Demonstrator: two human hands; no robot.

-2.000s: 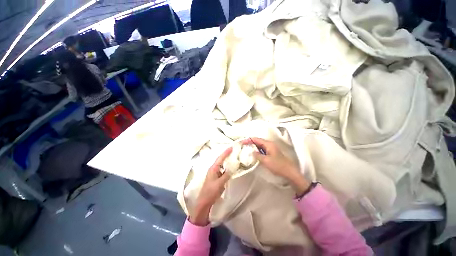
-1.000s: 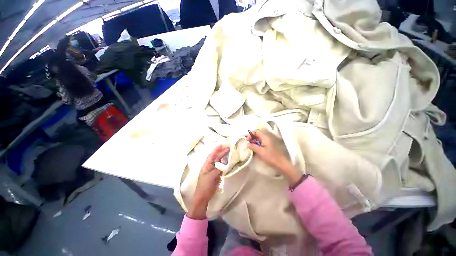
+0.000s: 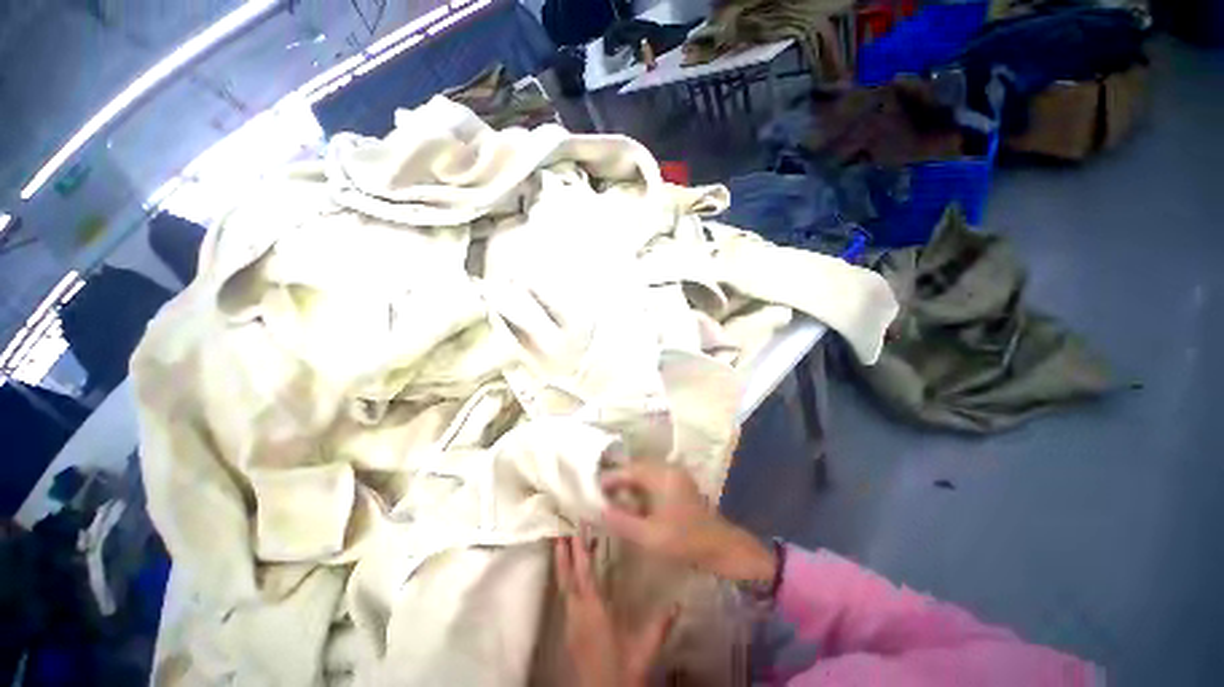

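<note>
The cream jacket (image 3: 463, 604) lies in front of me, at the near end of a high heap of cream garments (image 3: 389, 322). My right hand (image 3: 671, 517) has its fingers curled on a fold of the cream cloth at the lower centre. No snips can be made out in it. My left hand (image 3: 604, 631) is just below, at the bottom of the picture, with thumb and fingers spread on the cloth. It is blurred and partly cut off by the lower edge.
The white table edge (image 3: 785, 356) shows right of the heap. An olive cloth heap (image 3: 980, 336) lies on the grey floor. Behind it are a blue bin (image 3: 946, 201) with dark clothing, a cardboard box (image 3: 1081, 114) and tables with brown cloth. Dark clothing lies at the lower left.
The view has swung right, bringing in the olive heap and blue bins. My hands have left the small fold they held close together; the right is now above the left, near the heap's right side.
</note>
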